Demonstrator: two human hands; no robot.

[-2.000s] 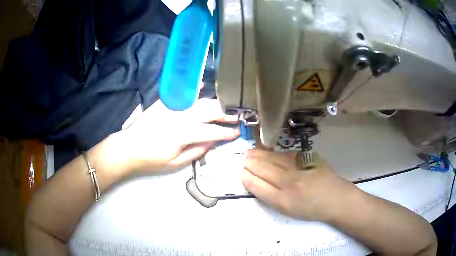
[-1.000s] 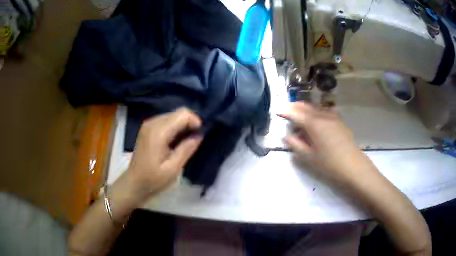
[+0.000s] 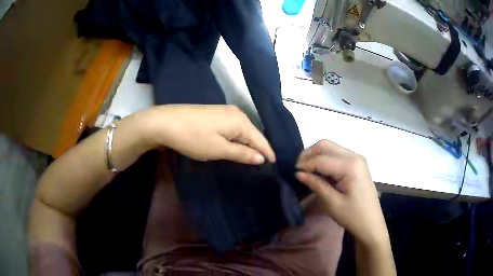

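Note:
A dark navy garment [image 3: 189, 75] runs from the top left over the table's front edge onto the wearer's lap. A long narrow dark tube of it [image 3: 254, 59] comes down to both hands. My left hand [image 3: 216, 135] lies over the cloth, with thumb and fingertips pinching it. My right hand [image 3: 338, 183] pinches the tube's right edge between thumb and fingers. The fingertips of both hands are close together, a small stretch of cloth between them. The lower part of the cloth is blurred over the lap.
The cream-white sewing machine [image 3: 400, 32] stands at the upper right, its needle area behind the hands. A small white bowl [image 3: 401, 76] is behind it. Blue-handled snips [image 3: 450, 147] lie at the right. A brown board [image 3: 38, 70] is at the left.
The view has shifted, and the machine now sits higher. The cloth has come down over the table edge onto the lap. My right hand has left the needle area and now holds the cloth.

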